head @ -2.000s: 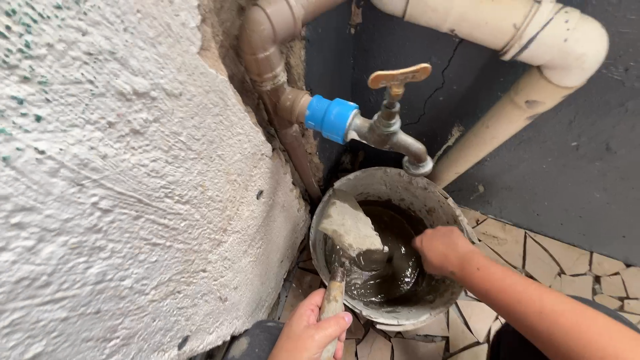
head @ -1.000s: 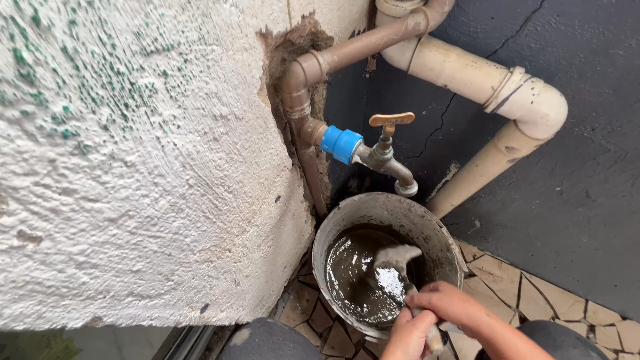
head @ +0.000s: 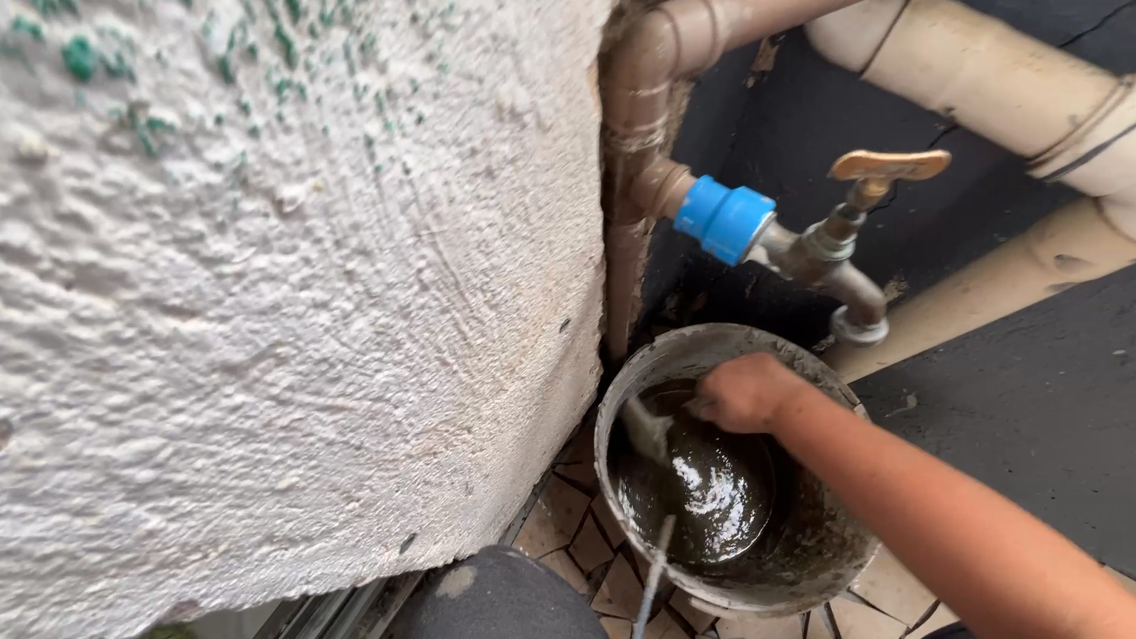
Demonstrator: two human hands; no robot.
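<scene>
A round bucket [head: 612, 497] with a mortar-crusted rim holds wet dark grey mix [head: 710, 479]. My right hand [head: 750, 392] reaches inside, fingers curled, near the far side of the mix. Just left of its fingertips is a blurred, mortar-coated trowel blade [head: 648, 430]; whether the fingers grip it is unclear. A thin grey metal rod [head: 655, 577] crosses the near rim and runs out of the bottom of the view. My left hand is out of view.
A metal tap [head: 825, 240] with a blue fitting [head: 725, 219] overhangs the bucket's far right side. Brown pipe [head: 639, 98] and thick cream pipes [head: 985, 75] run behind. A rough white wall [head: 311, 311] rises at left; cracked tile pieces [head: 590, 541] cover the floor.
A second ago both my hands were together at the bucket's near right rim; now my right hand is inside, farther back, and my left hand has left the view. The view has moved closer.
</scene>
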